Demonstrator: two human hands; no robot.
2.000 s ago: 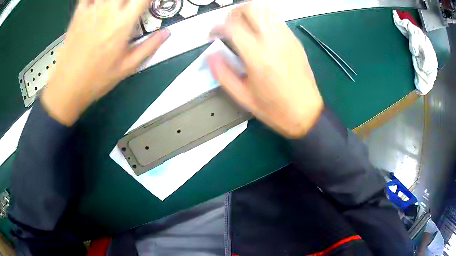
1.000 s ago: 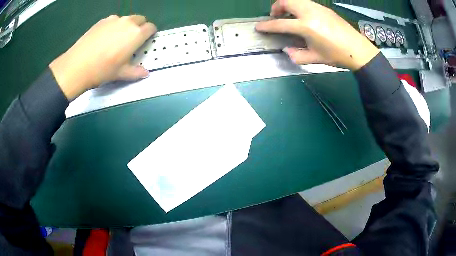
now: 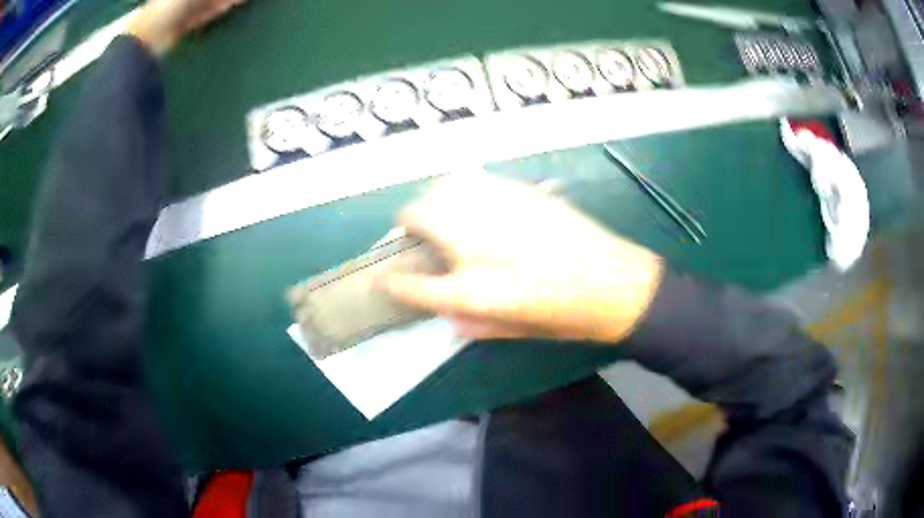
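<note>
A flat grey-tan plate (image 3: pixel 355 304) lies over the white paper sheet (image 3: pixel 390 376), blurred by motion. My right hand (image 3: pixel 537 258) is on the plate's right part, thumb on its top face and fingers at its far edge, holding it. My left hand (image 3: pixel 187 18) is at the top left, cut off by the frame's edge; whether it holds anything is hidden. Two four-cavity housings, a left one (image 3: pixel 367 83) and a right one (image 3: pixel 498 76), lie end to end beyond the white strip, their round cavities facing up.
A white guide strip (image 3: pixel 334 183) crosses the green surface. Tweezers (image 3: pixel 659 192) lie right of the paper. A white glove or cloth with red edge (image 3: pixel 839 192) is at the far right. Another housing (image 3: pixel 775 55) and a pointed pale arm (image 3: pixel 724 15) are at the upper right.
The two housings beyond the strip now show their round cavities instead of plate faces. My right hand has come back to a plate over the paper. My left hand has moved up to the top left.
</note>
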